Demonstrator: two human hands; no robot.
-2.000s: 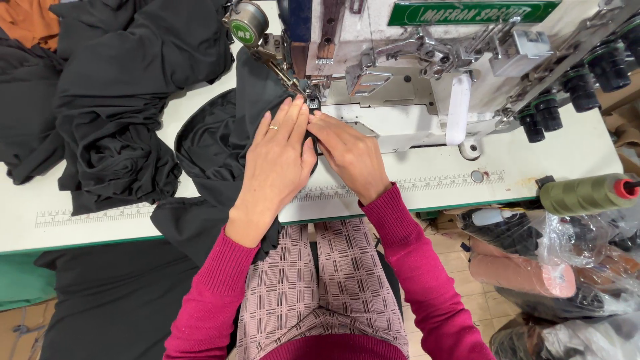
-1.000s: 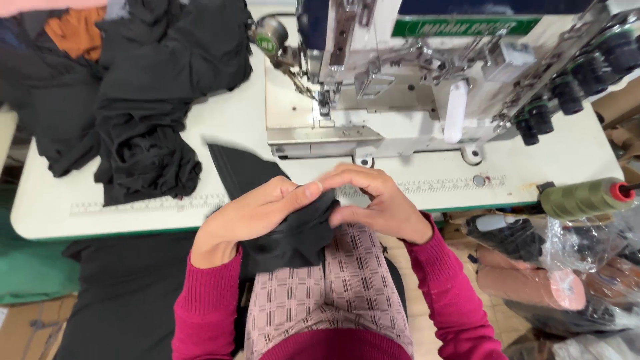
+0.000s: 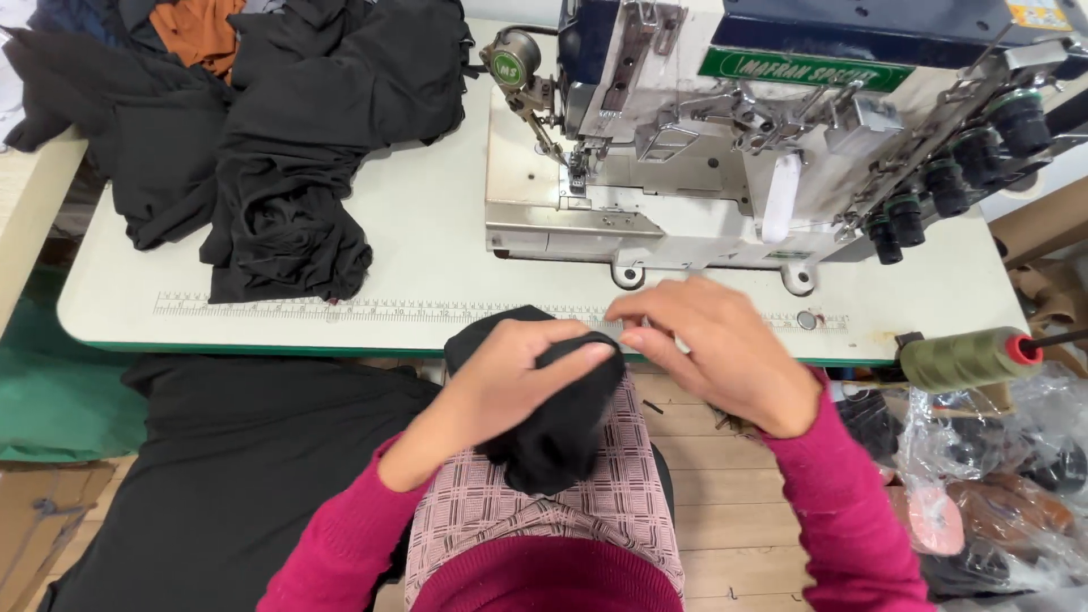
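Note:
My left hand (image 3: pixel 518 374) grips a bunched black fabric piece (image 3: pixel 565 433) over my lap at the table's front edge, the thumb on its upper edge. Just right of the cloth is my right hand (image 3: pixel 714 348), its thumb and index finger bent close to each other; whether they pinch a thread or a bit of cloth cannot be told. Behind both hands stands an industrial sewing machine (image 3: pixel 680 212). Its presser foot (image 3: pixel 577 181) has no fabric under it.
Black garments (image 3: pixel 340 85) lie heaped on the table's left, with an orange cloth (image 3: pixel 200 34) behind. A printed ruler (image 3: pixel 408 313) runs along the table (image 3: pixel 425 212). An olive thread cone (image 3: pixel 965 361) sits at the right edge. Black cloth (image 3: pixel 255 484) hangs at lower left.
The black piece has come away from the machine's needle area toward my lap. My right hand has moved right, off the cloth it was touching a second ago.

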